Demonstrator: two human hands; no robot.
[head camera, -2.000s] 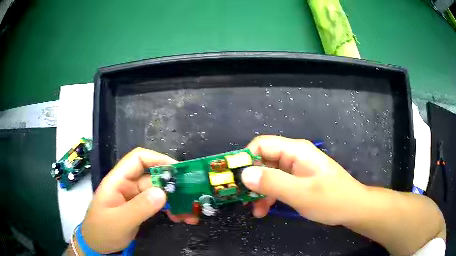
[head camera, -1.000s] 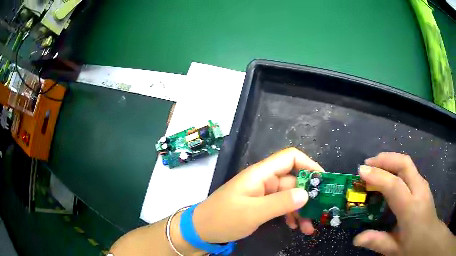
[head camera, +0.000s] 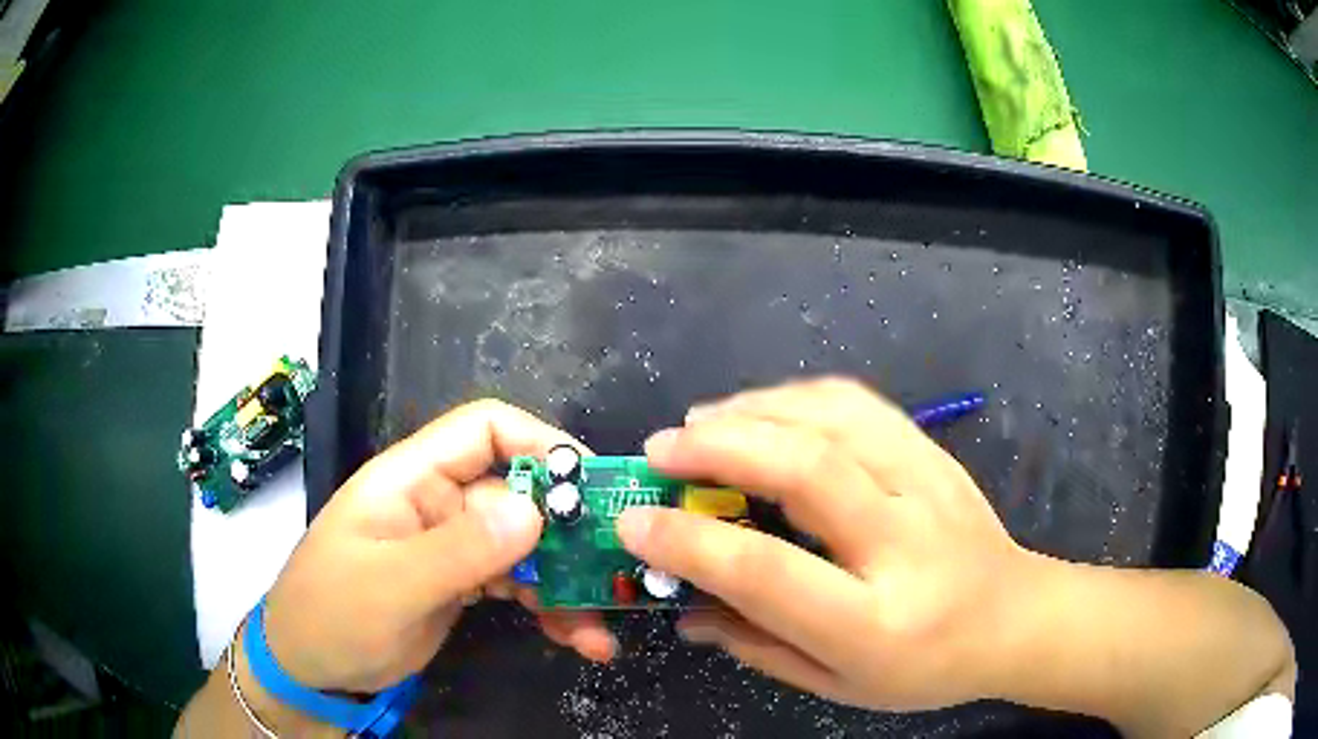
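A green circuit board is held component side up over the tray. My left hand grips its left end, thumb beside the terminal block and two electrolytic capacitors. My right hand lies over the board's right part, fingertips on its top face and edge, hiding most of the parts there. A yellow part and a red component show. The black tray has bright specks on its floor. A blue handle, likely of the cutters, shows behind my right hand.
A second circuit board lies on the white sheet left of the tray. A bright green wrapped object lies behind the tray. A dark tool with orange marks is at the far right.
The view swung left and has returned toward the tray. My right hand has moved left over the board, its fingers now on the board's middle. My left hand keeps its grip at the left end.
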